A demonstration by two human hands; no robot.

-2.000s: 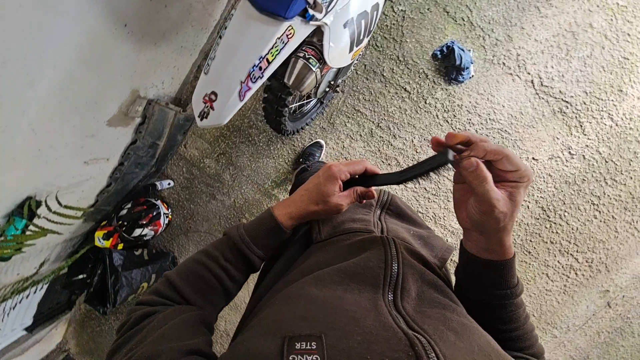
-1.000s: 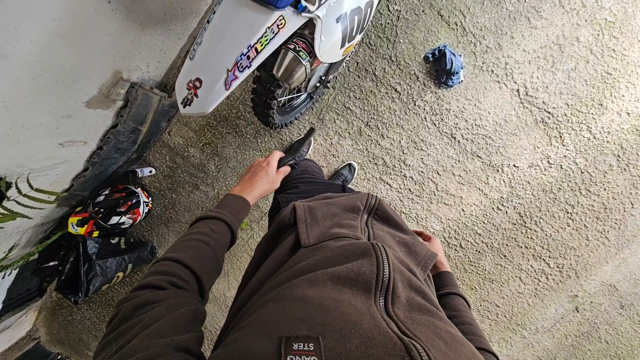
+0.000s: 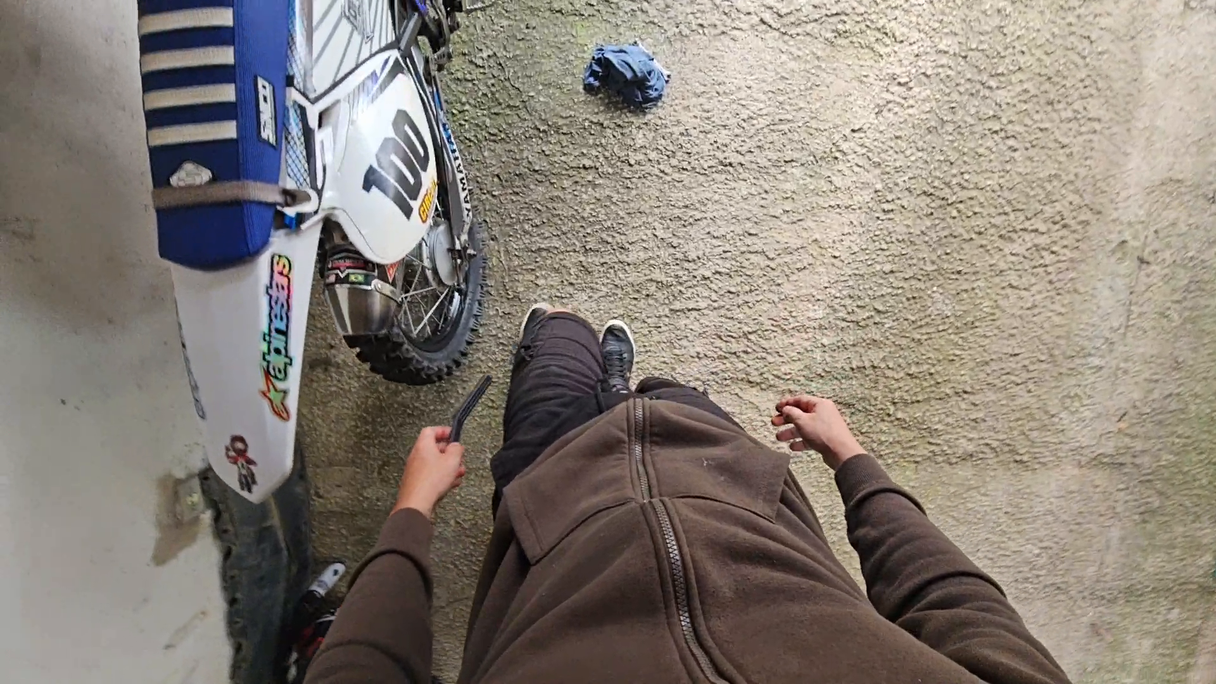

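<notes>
My left hand (image 3: 433, 467) is shut on one end of a slim black tool or strip (image 3: 468, 408), which points up and to the right; its exact kind cannot be told. It is below the knobby rear wheel (image 3: 423, 328) of a white and blue dirt bike, without touching it. Out to the right of my brown jacket, my right hand (image 3: 810, 424) hangs with loosely curled fingers, and nothing shows in it. The bike's white rear fender (image 3: 249, 361) reaches down at the left, with its blue and white striped seat (image 3: 214, 123) above.
A crumpled blue cloth (image 3: 627, 76) lies on the rough concrete floor (image 3: 902, 237). A pale wall (image 3: 85, 427) runs along the left, with a black rubber piece (image 3: 266, 570) against it. Part of a red and black helmet (image 3: 309, 632) shows at the lower left.
Two seconds ago both hands held the black thing in front of my body; now only my left hand has it. My right hand has come out to the side. The view has shifted toward the bike.
</notes>
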